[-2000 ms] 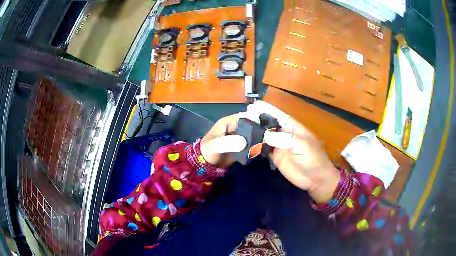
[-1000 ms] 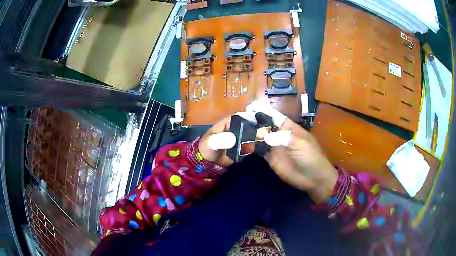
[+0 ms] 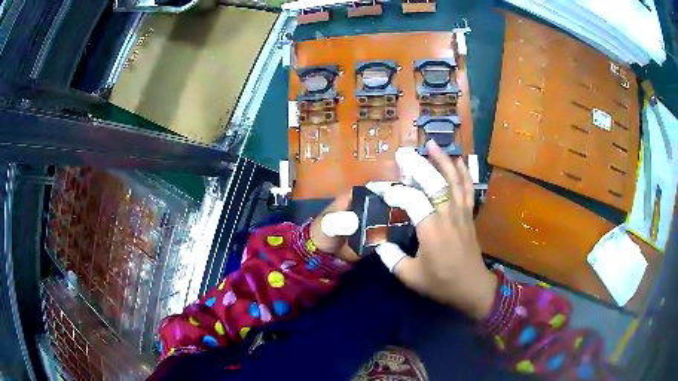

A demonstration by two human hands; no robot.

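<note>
My left hand (image 3: 338,227), with a white finger cot on the thumb, grips the left side of a black moulded part (image 3: 377,220). The part shows copper-coloured squares on its face. My right hand (image 3: 438,231), with white finger cots, touches the part's right side with thumb and a finger; its other fingers are raised. Behind the hands, an orange fixture board (image 3: 349,165) carries several black assembled units with grey oval centres, one of them (image 3: 438,134) just beyond my right fingertips. The left fingers behind the part are hidden.
A slotted orange board (image 3: 554,111) lies at the right, above a plain board (image 3: 550,234) bearing a crumpled white wipe (image 3: 618,262). A yellow-handled tool (image 3: 657,212) lies at the far right. Left are a tan board (image 3: 193,74) and racked boards (image 3: 104,231). White sheets (image 3: 602,26) lie top right.
The view has shifted, so the boards appear further right and lower. The right fingers have spread and rise over the part, uncovering more of its copper-coloured squares. The left hand keeps its grip.
</note>
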